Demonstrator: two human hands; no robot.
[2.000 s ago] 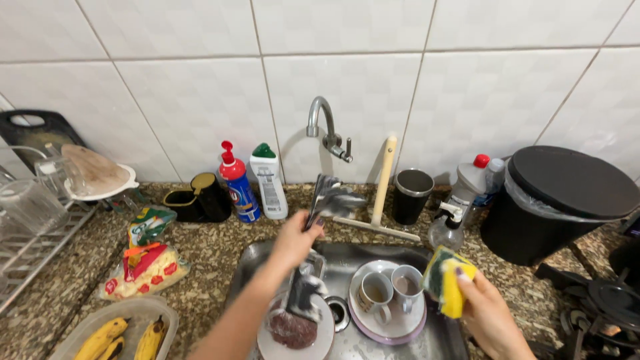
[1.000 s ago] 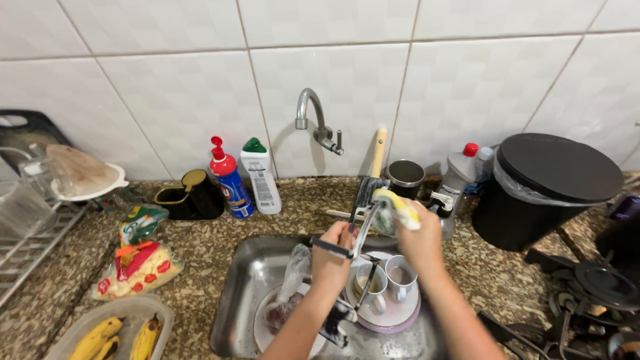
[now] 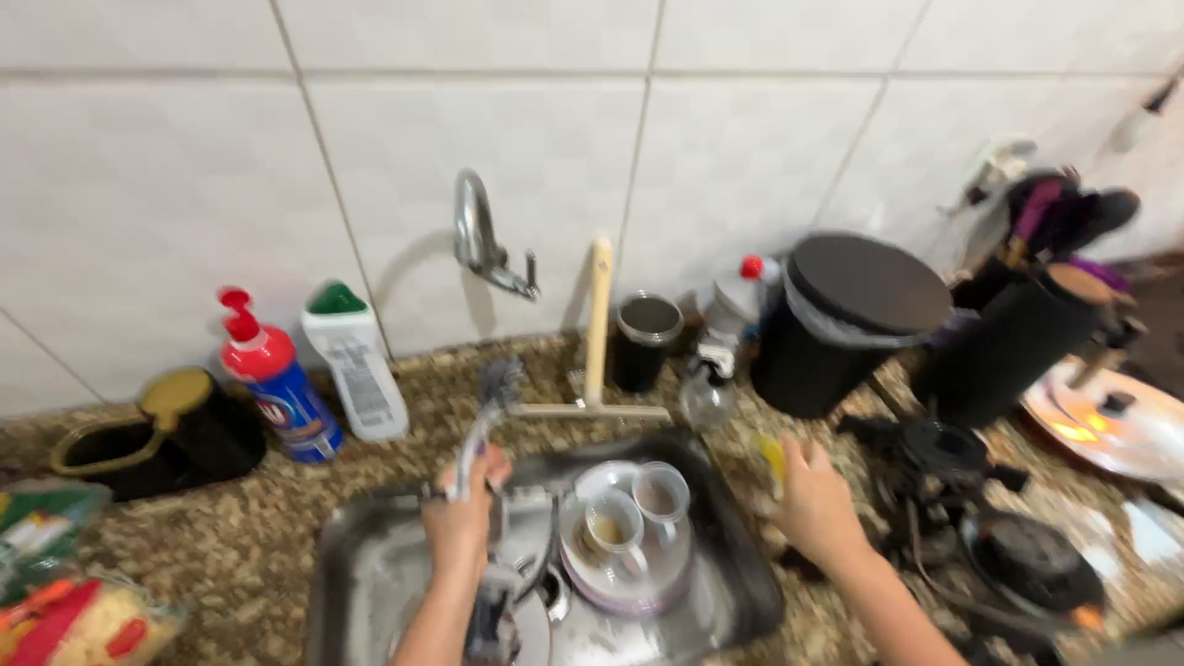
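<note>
My left hand (image 3: 467,518) is closed around several blurred utensils over the left part of the steel sink (image 3: 740,555); a dish brush (image 3: 499,384) with dark bristles seems to be among them, its head pointing at the wall. My right hand (image 3: 814,504) is on the granite counter right of the sink, touching a yellow sponge (image 3: 772,458), mostly hidden by the fingers. Two mugs (image 3: 612,523) (image 3: 660,495) stand on stacked plates (image 3: 629,592) in the sink. Another plate (image 3: 532,629) is partly hidden by my left arm.
Behind the sink are a faucet (image 3: 476,231), a squeegee (image 3: 598,324) and a dark cup (image 3: 646,338). Bottles (image 3: 356,370) (image 3: 277,388) stand at left. A clear spray bottle (image 3: 708,393), a black lidded bin (image 3: 832,333) and stove burners (image 3: 943,449) are at right.
The hands were together over the sink one second ago. My right hand has moved right with the sponge, onto the counter; my left holds the utensils apart from it. The view has shifted right.
</note>
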